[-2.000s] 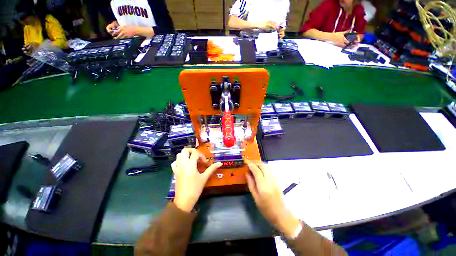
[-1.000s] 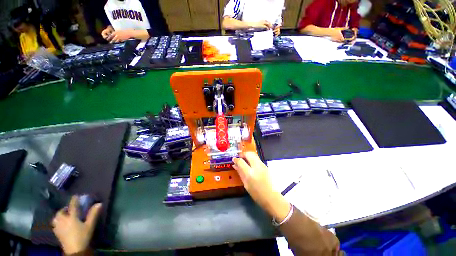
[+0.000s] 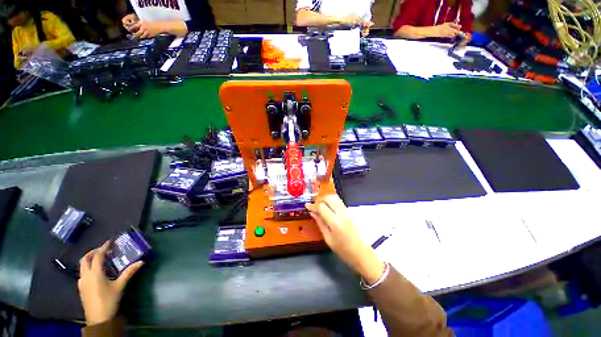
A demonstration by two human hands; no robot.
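Observation:
The orange test fixture (image 3: 296, 237) stands in front of me, its red clamp handle (image 3: 295, 170) lowered over the clear pressure plate. A device with a purplish label (image 3: 286, 205) sits at the fixture's front under the clamp. My right hand (image 3: 335, 227) has its fingertips at that device's right end; whether they grip it is hidden. My left hand (image 3: 104, 280) holds another black boxed device (image 3: 126, 251) by its edges, tilted, over the left foam mat. A third device (image 3: 70, 224) lies on that mat. The green button (image 3: 259, 231) shows at the fixture's front left.
A pile of devices and cables (image 3: 188, 181) is left of the fixture, and a single device (image 3: 229, 245) touches its front left. Right are a black mat (image 3: 415, 176) with devices along its back edge, and white paper (image 3: 461, 243). People sit opposite, beyond the green bench strip (image 3: 178, 108).
My left hand left the fixture front for the left mat and now has a device raised there. My right hand moved in to the device's right end. The green button and front-left device became visible.

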